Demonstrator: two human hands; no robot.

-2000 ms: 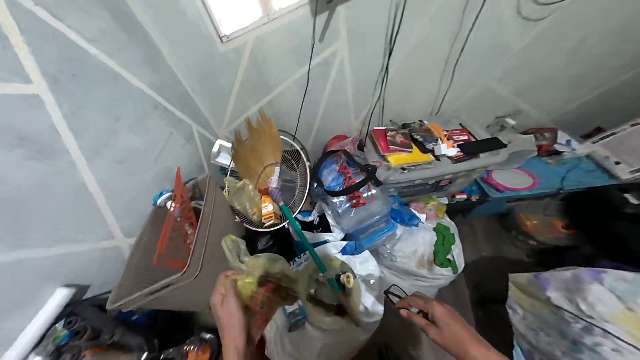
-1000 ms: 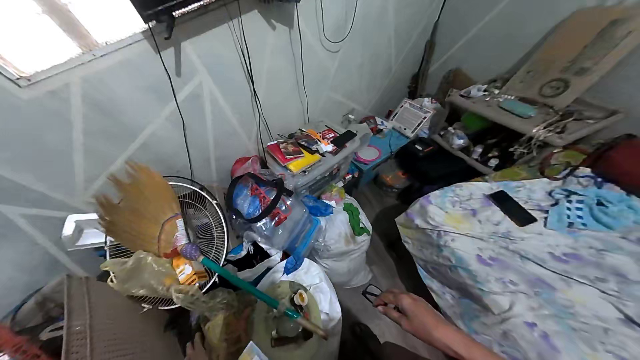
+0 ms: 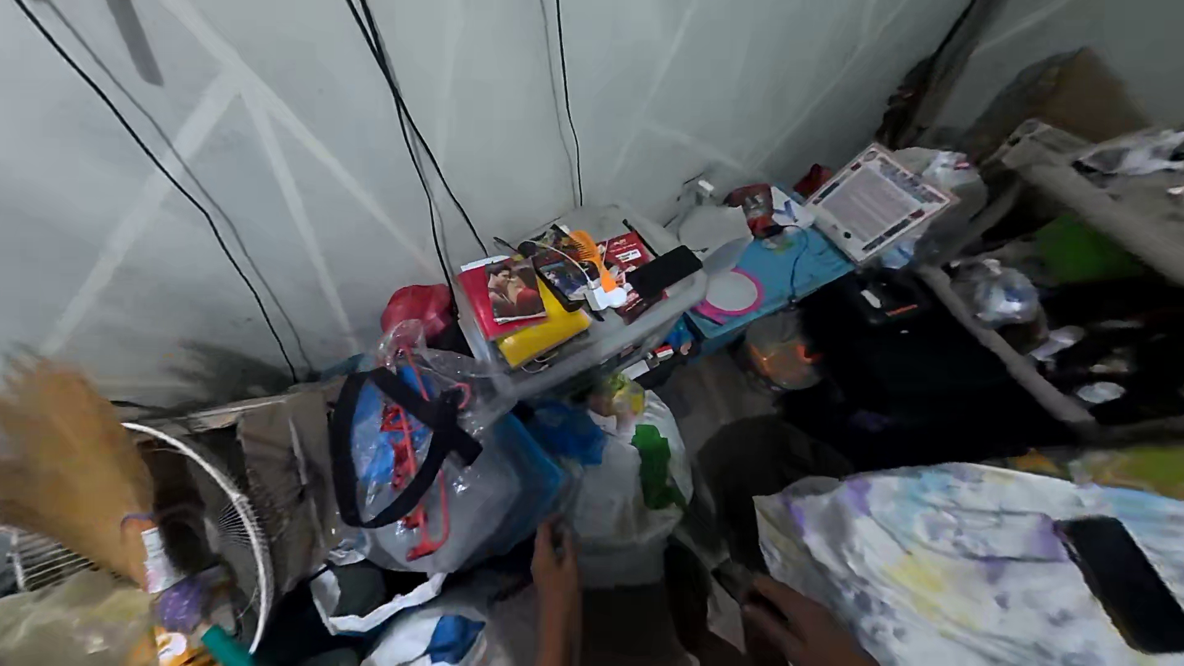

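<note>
My left hand (image 3: 557, 578) is in front of a white sack (image 3: 606, 527) with a green patch, beside a clear plastic container (image 3: 490, 509). Whether it touches the sack or holds anything is unclear. Further right, my right hand (image 3: 800, 624) grips a small dark object (image 3: 735, 581), too blurred to name, near the edge of a flowered cloth (image 3: 888, 555). A clear plastic bag with red hangers (image 3: 407, 462) and a black strap (image 3: 347, 453) lie on the container.
A straw broom (image 3: 74, 462) leans over a fan (image 3: 250, 518) on the left. Books (image 3: 504, 296), a yellow folder (image 3: 546, 331) and a black item (image 3: 664, 270) lie on a storage box (image 3: 592, 342). A phone (image 3: 1119, 583) rests on the cloth. Cords hang along the wall.
The view has swung right. My left hand, at a yellowish plastic bag two seconds ago, is now away from it, by the white sack. My right hand still holds a small dark object.
</note>
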